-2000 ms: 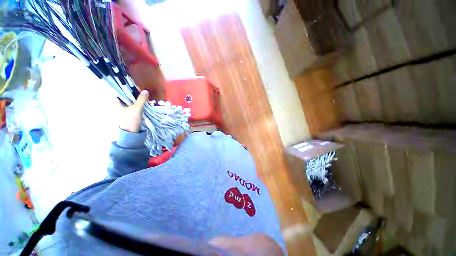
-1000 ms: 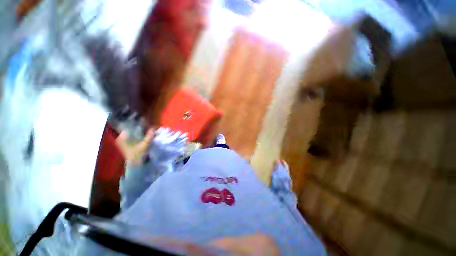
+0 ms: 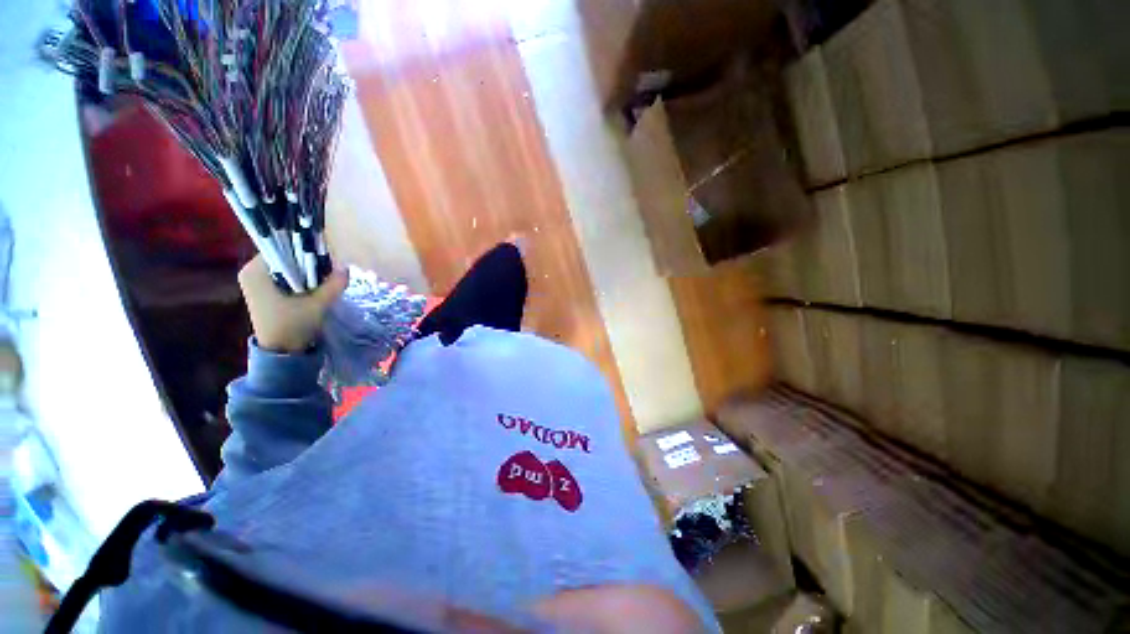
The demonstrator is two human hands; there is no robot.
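Note:
My left hand is closed around a thick wire harness bundle beside my lap. Its coloured lead wires fan out upward, with small white connector housings at the tips. Black sleeves show where the wires meet the grey-white sheaths just above my fist. The grey-white cable ends hang out on the other side of my hand, next to my grey top. My right hand is not seen.
A white table edge runs along the left. A carton holding a grey-white bundle stands on the floor at lower right. More cartons line the right side. Part of a red stool and a dark-clad leg show ahead.
The view has swung and is sharper than one second ago. My left hand still holds the bundle, its wires now raised and fanned out. A dark-clad leg now shows in front of the stool.

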